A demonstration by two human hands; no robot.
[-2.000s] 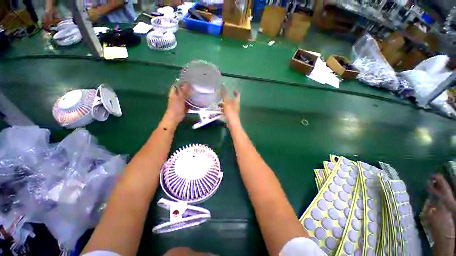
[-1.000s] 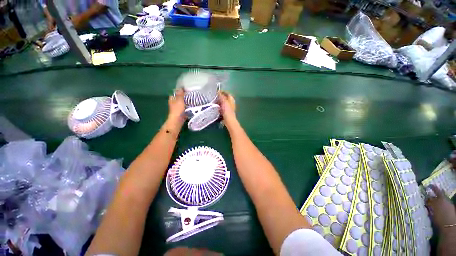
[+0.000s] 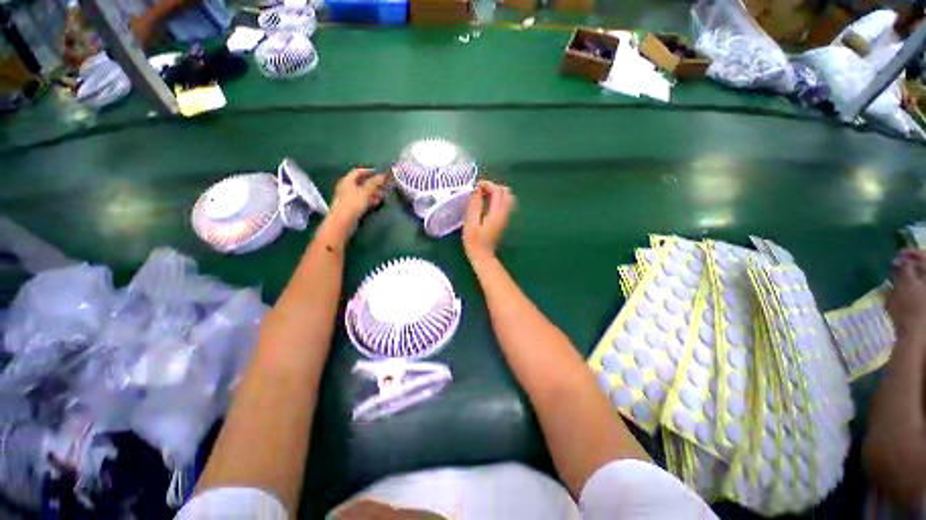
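Note:
A white clip fan (image 3: 435,171) lies on the green belt between my hands, its clip base towards my right hand. My left hand (image 3: 359,195) is just left of this fan, fingers loosely apart, holding nothing. My right hand (image 3: 489,215) is at the right edge of the clip base, fingers apart and not closed round it; whether it touches is hard to tell. A second clip fan (image 3: 404,308) lies nearer me between my forearms, domed ribs up, clip towards me. A third clip fan (image 3: 239,211) lies to the left, clip pointing right.
Crumpled clear bags (image 3: 132,345) heap at left. Sheets of round pads (image 3: 726,355) fan out at right, beside another person's arm (image 3: 894,396). Across the belt are loose grilles (image 3: 286,53), small cardboard trays (image 3: 591,53), white paper (image 3: 636,69), more bags (image 3: 741,51) and a metal post (image 3: 130,56).
The fan held between both hands is now down on the belt, and my left hand has moved off it. My right hand's fingers have opened. The view has shifted; the left fan appears further right.

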